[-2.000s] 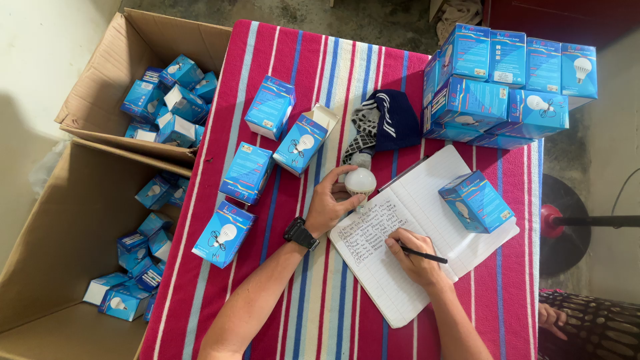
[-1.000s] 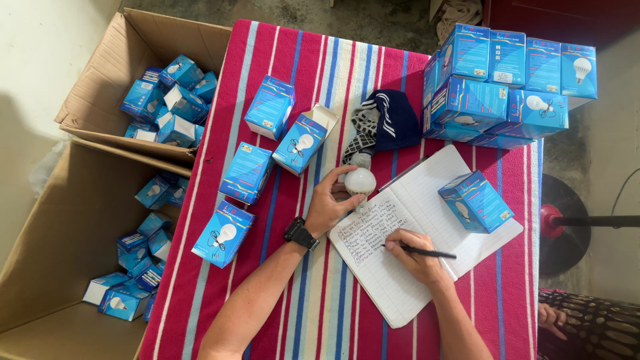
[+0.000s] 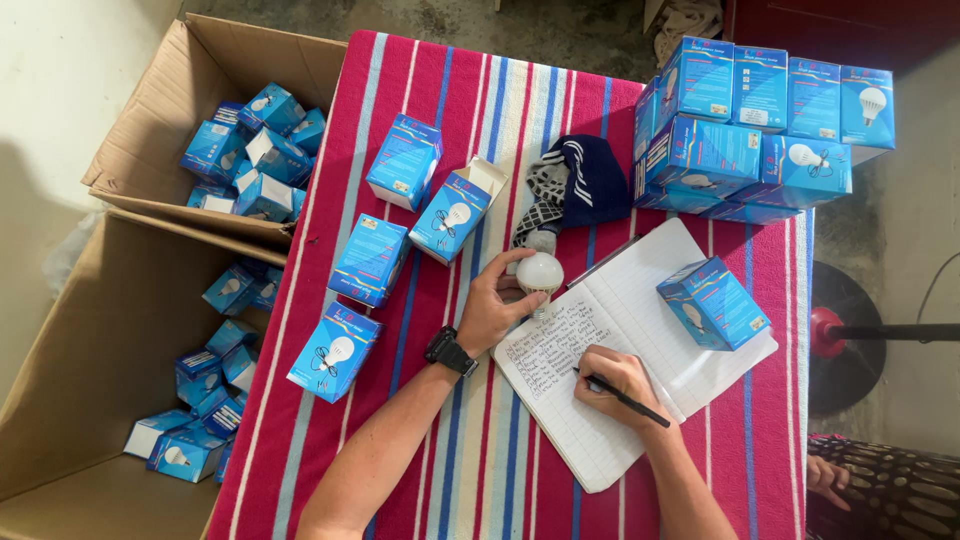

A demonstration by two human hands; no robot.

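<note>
My left hand [image 3: 495, 300] holds an LED bulb [image 3: 540, 276] by its sides, white dome up, at the top edge of the notebook's left page. With my right hand [image 3: 619, 386] I grip a black pen [image 3: 630, 403], its tip on that page beside handwritten lines. The open notebook [image 3: 600, 451] lies tilted on the striped cloth. A closed blue bulb box [image 3: 712, 304] rests on its right page. Left of my left hand stands a blue box with its flap raised [image 3: 452, 216]. Behind the bulb lie a dark blue cap [image 3: 595, 180] and a patterned grey cloth [image 3: 546, 202].
Several blue boxes [image 3: 356, 259] stand at the cloth's left side, and a stack of them [image 3: 705, 154] at the back right. Two cardboard cartons [image 3: 56, 397] with more boxes adjoin the table's left edge. Another person's hand [image 3: 827, 480] shows at lower right, beside a round black base [image 3: 847, 375].
My right hand and the pen have shifted slightly on the left page, and the pen now slants more steeply down to the right. My left hand still holds the bulb in the same place.
</note>
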